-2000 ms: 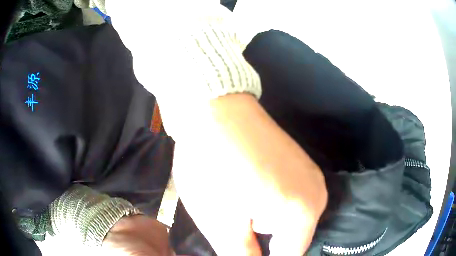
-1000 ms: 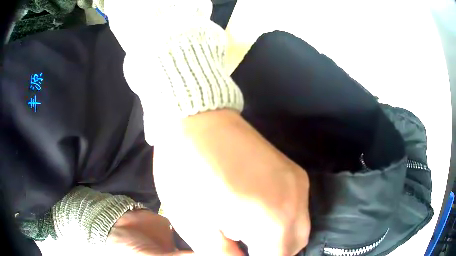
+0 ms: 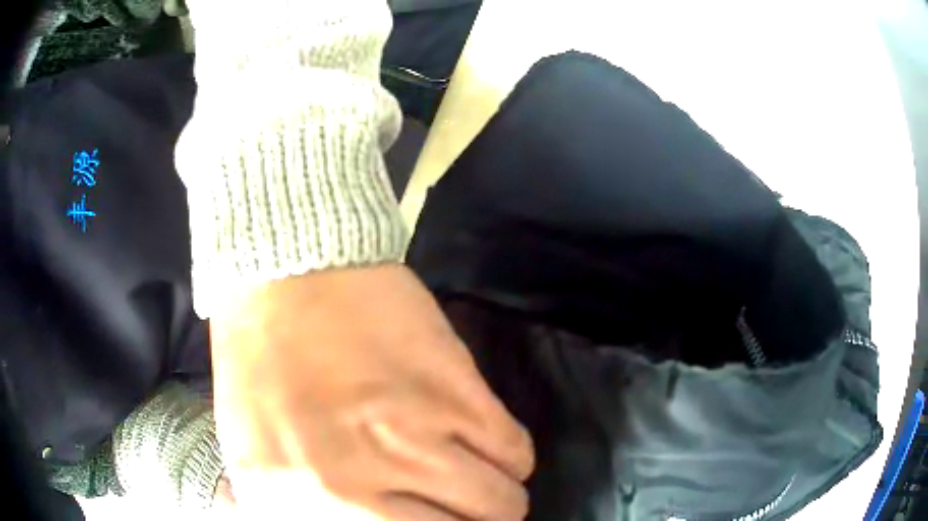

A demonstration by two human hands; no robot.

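Note:
A dark bag shell point(image 3: 712, 417) lies with its mouth open; the matte black lining point(image 3: 600, 183) shows inside. A silver zipper point(image 3: 751, 338) shows inside the mouth, and another silver zipper point(image 3: 763, 507) is cut by the bottom edge. My left hand point(image 3: 377, 407) comes from the top in a cream knitted cuff. Its fingers are curled on the bag's near end; the fingertips are hidden. Of my right hand point(image 3: 224, 493), only a sliver shows beyond its cuff at lower left; the rest is hidden behind my left hand or out of the picture.
The cream-white board point(image 3: 834, 122) lies under the bag, its pale near edge beside my left cuff. The dark apron point(image 3: 92, 295) with blue characters fills the left. A blue crate edge point(image 3: 901, 458) shows at the far right. A thin curved line lies on dark cloth at top centre.
My left hand and cuff have moved left, towards the apron. The near side of the bag mouth has shifted the same way, showing more lining and the inner zipper. Less of my right hand shows.

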